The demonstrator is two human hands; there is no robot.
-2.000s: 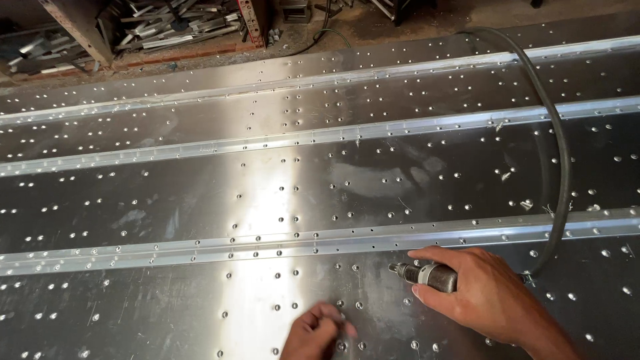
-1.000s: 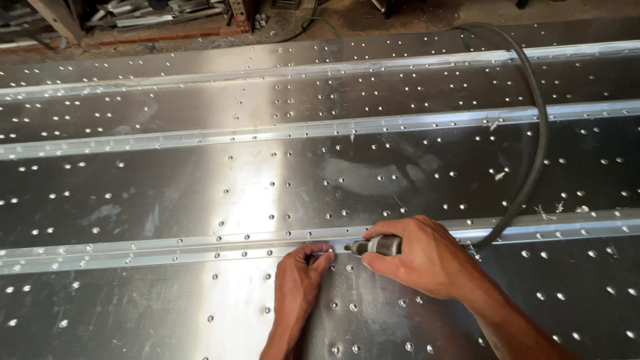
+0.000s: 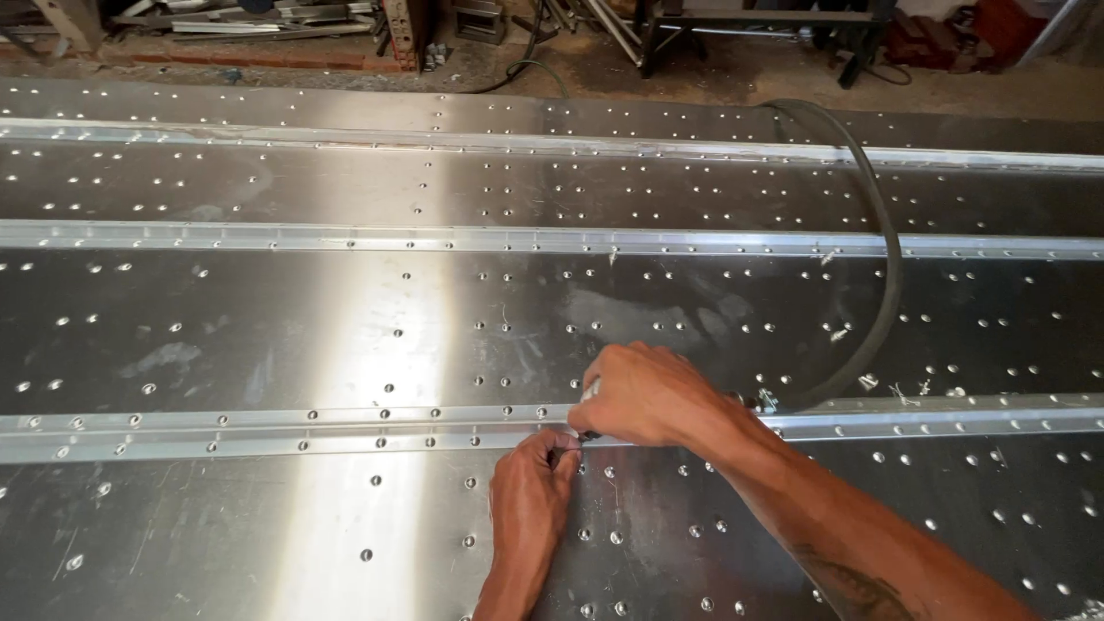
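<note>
A large riveted sheet-metal panel [image 3: 216, 509] lies below me, crossed by long metal profile strips with rows of rivets. My right hand [image 3: 642, 392] is closed around a small air-powered tool, mostly hidden by the hand; its rear end [image 3: 750, 401] shows behind the wrist, near the hose. The tool's tip is at the nearest profile strip [image 3: 259, 431]. Just left of it, my left hand [image 3: 535, 474] rests by the strip's lower edge, thumb and forefinger pinched close to the tip. Whether something small is between those fingers is hidden.
A dark rubber air hose [image 3: 891, 259] arches over the panel on the right. Curled metal shavings [image 3: 901, 395] lie near the strip. Beyond the far edge are metal offcuts [image 3: 285, 21], a hollow brick [image 3: 404, 34] and a dark metal stand [image 3: 763, 17] on the floor.
My left hand has moved up from the panel's near part to the nearest strip. My right hand has brought the tool to the strip and turned over it, so the tool is now mostly covered.
</note>
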